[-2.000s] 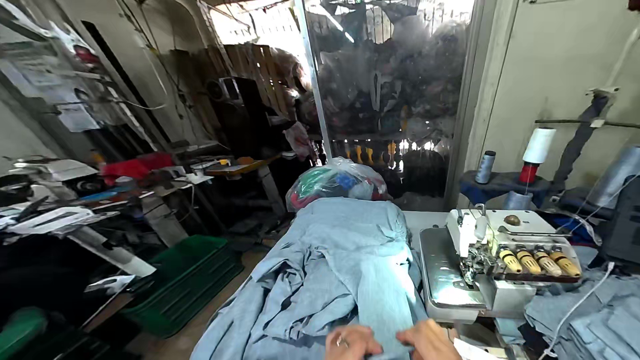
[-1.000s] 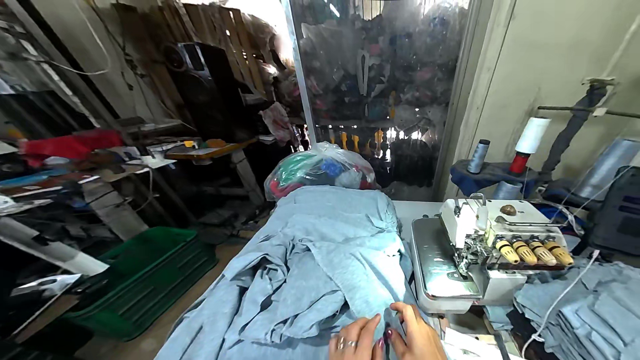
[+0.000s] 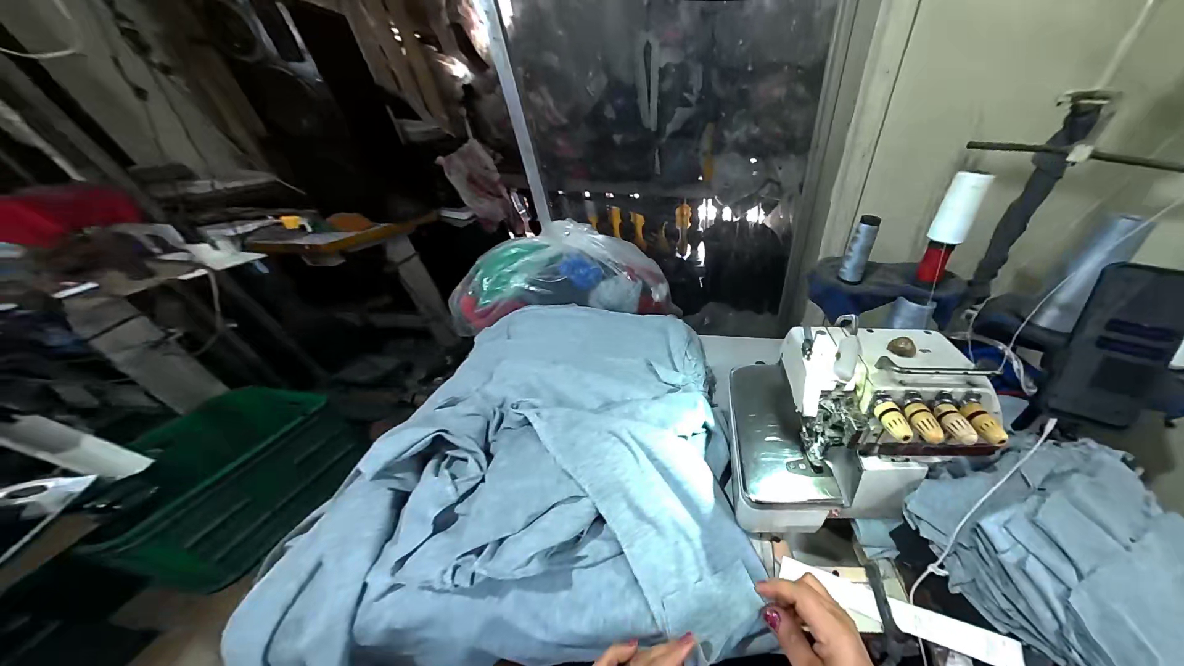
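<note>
A large heap of light blue fabric (image 3: pixel 518 518) lies before me, left of a white overlock sewing machine (image 3: pixel 888 398). My right hand (image 3: pixel 814 615) is at the heap's lower right edge, thumb and forefinger close together at the cloth; whether they pinch it is not plain. My left hand (image 3: pixel 647 652) shows only as fingertips at the bottom edge of the view, touching or just beside the same fabric. Four-thread tension dials with yellow knobs (image 3: pixel 925 418) line the machine's front.
More blue fabric pieces (image 3: pixel 1064 536) are piled right of the machine. A clear plastic bag of coloured material (image 3: pixel 564 277) sits behind the heap. Thread cones (image 3: pixel 960 208) stand at the back right. A green plastic crate (image 3: pixel 231 481) is on the floor at left.
My hands, close together on the fabric one second ago, are now farther apart. The left hand has dropped mostly out of view. The view has shifted somewhat.
</note>
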